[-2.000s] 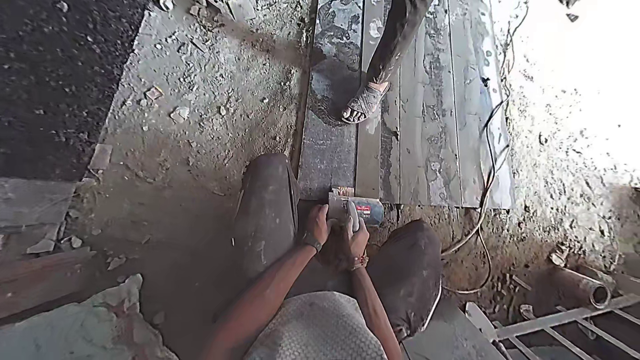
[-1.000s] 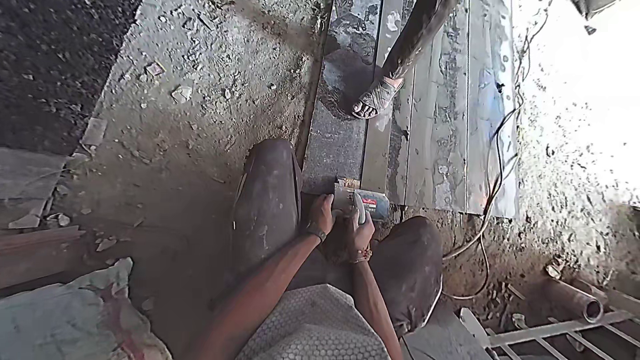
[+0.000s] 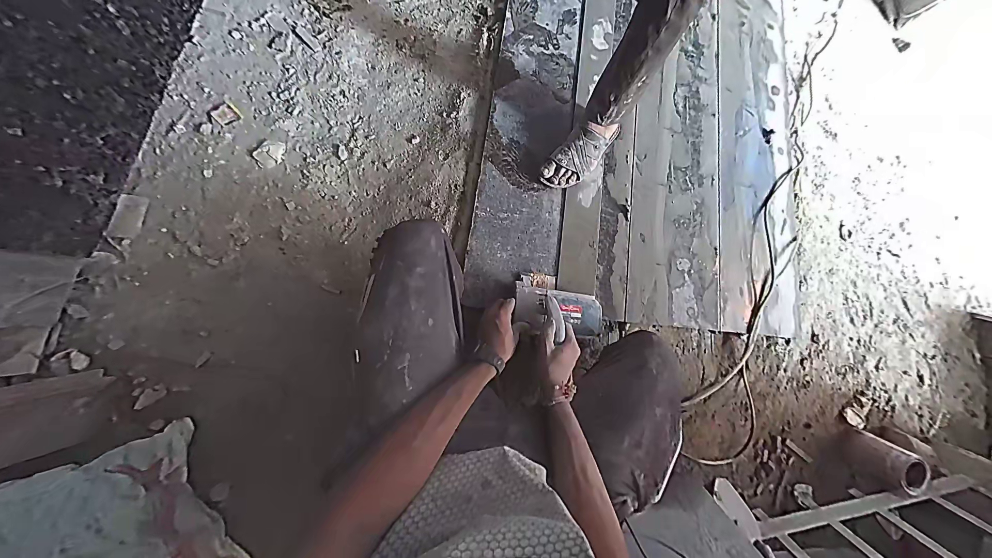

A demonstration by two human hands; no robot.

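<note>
A handheld power saw with a grey metal guard and a blue motor housing (image 3: 583, 311) rests at the near end of several long stone slabs (image 3: 515, 232). My right hand (image 3: 559, 358) is closed around its light grey handle. My left hand (image 3: 498, 329) grips the guard side of the tool, thumb up. The blade is hidden under the guard. Just beyond the tool, a narrow strip (image 3: 580, 240) lies lengthwise on the slabs. Another person's sandalled foot (image 3: 575, 159) stands on the slabs ahead of my hands.
A cable (image 3: 763, 298) runs along the slabs' right side and loops near my right knee. At the lower right lie a pipe (image 3: 887, 461) and a metal grille (image 3: 845, 510). A crumpled sack (image 3: 101, 504) lies lower left. Rubble (image 3: 269, 153) is scattered on the ground at left.
The view has shifted slightly. Both hands keep hold of the tool at the slabs' near end, and the other person's foot stays on the slabs.
</note>
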